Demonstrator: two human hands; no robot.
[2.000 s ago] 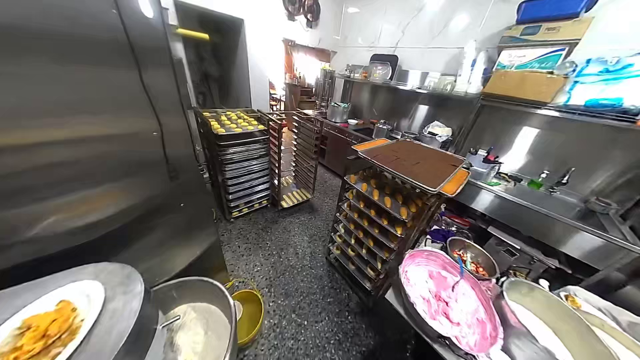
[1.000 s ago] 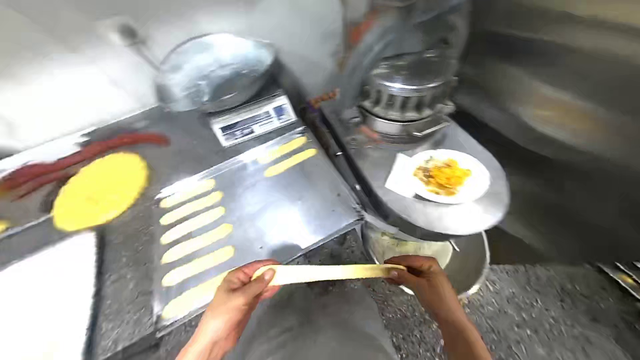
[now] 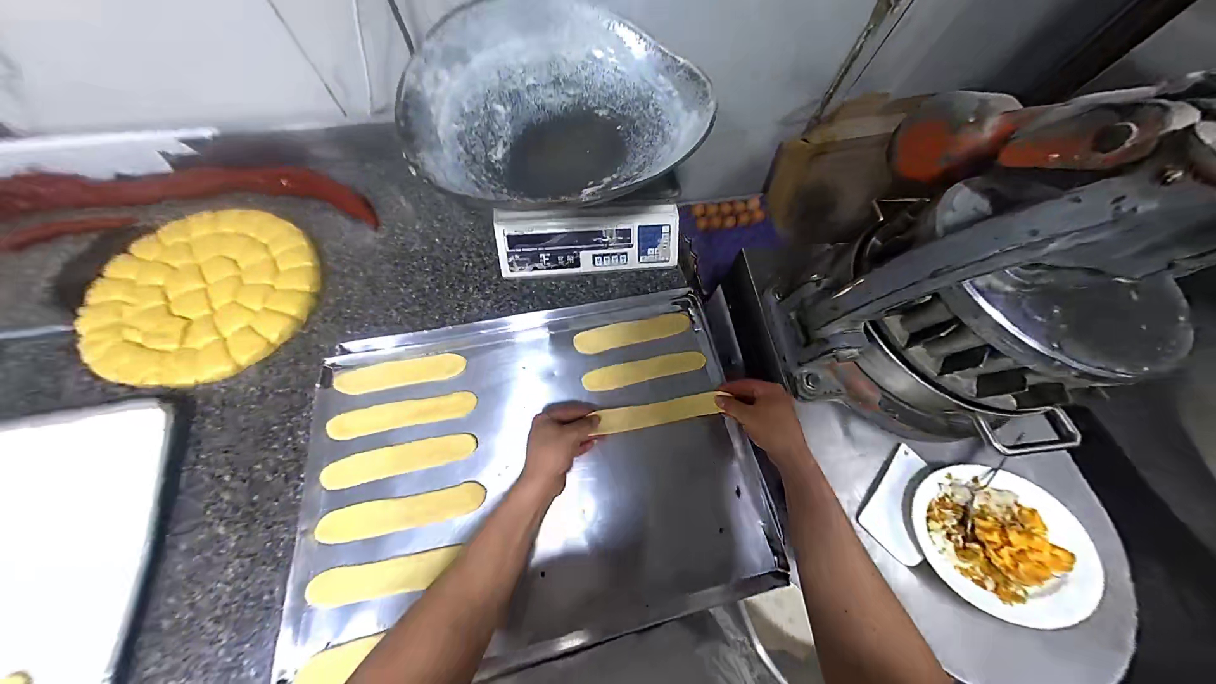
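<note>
A flat strip of yellow dough (image 3: 655, 415) is stretched between my two hands over a metal baking tray (image 3: 608, 589). My left hand (image 3: 560, 442) pinches its left end, and my right hand (image 3: 765, 413) pinches its right end near the tray's right edge. Just above it on the tray lie two dough strips (image 3: 644, 370). Several more strips (image 3: 399, 461) form a column along the tray's left side; my left forearm partly covers the lowest ones. A round of divided yellow dough (image 3: 199, 296) rests on the speckled counter to the left.
Behind the tray, a digital scale (image 3: 586, 239) carries a large metal bowl (image 3: 556, 104). A dough divider machine (image 3: 950, 332) stands at right, beside a plate of food (image 3: 1007, 546). At lower left is a white board-like surface (image 3: 76, 532); eggs (image 3: 728, 214) sit behind the scale.
The view has swung from the room to the counter. Since one second ago, both hands have moved with the dough strip from in front of the tray to over its right half.
</note>
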